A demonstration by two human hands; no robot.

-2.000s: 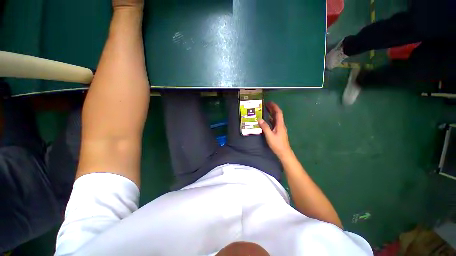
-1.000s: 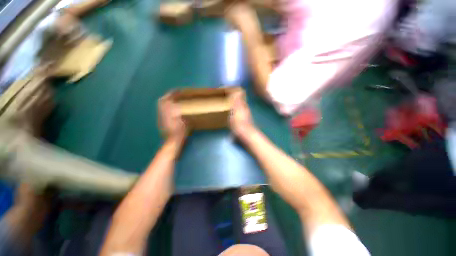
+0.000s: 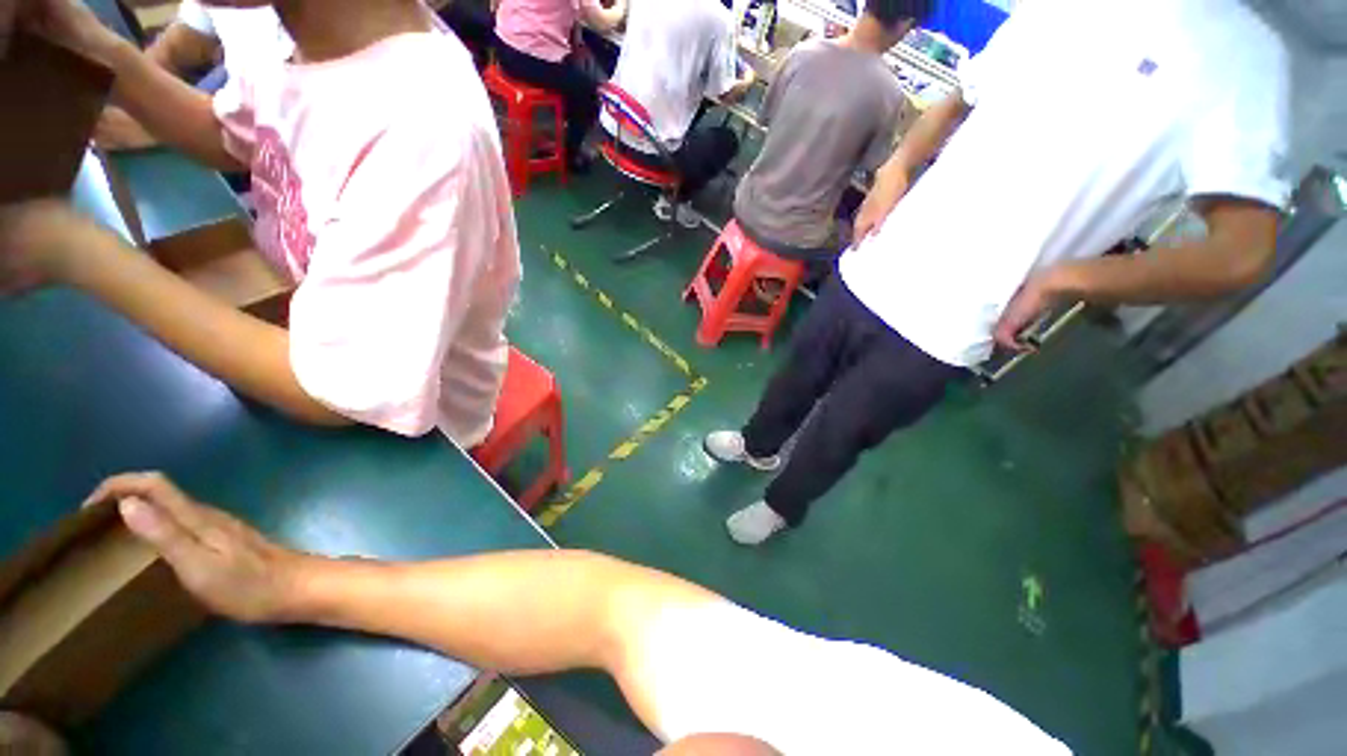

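A small brown carton [image 3: 96, 606] is at the lower left over the green bench, its far left part cut off by the picture's edge. My right hand [image 3: 207, 550] grips its right end, thumb and fingers at the upper edge. Only a small part of my left hand [image 3: 27, 736] shows, against the carton's near side in the bottom left corner; the rest is out of the picture. A lit smartphone [image 3: 507, 727] lies below the bench edge, partly cut off by the bottom rim.
The green bench [image 3: 340, 495] ends at a pale edge. A person in a pink shirt [image 3: 399, 251] handles a brown box [image 3: 48, 111] across it. A person in white [image 3: 1034, 192] stands on the green floor. Red stools [image 3: 529, 421] and seated people are beyond; brown cartons [image 3: 1241, 458] are at right.
My view has swung from the lap to the bench, then to the right. My hands have moved from beside the phone and the bench onto the carton, which now appears at the lower left.
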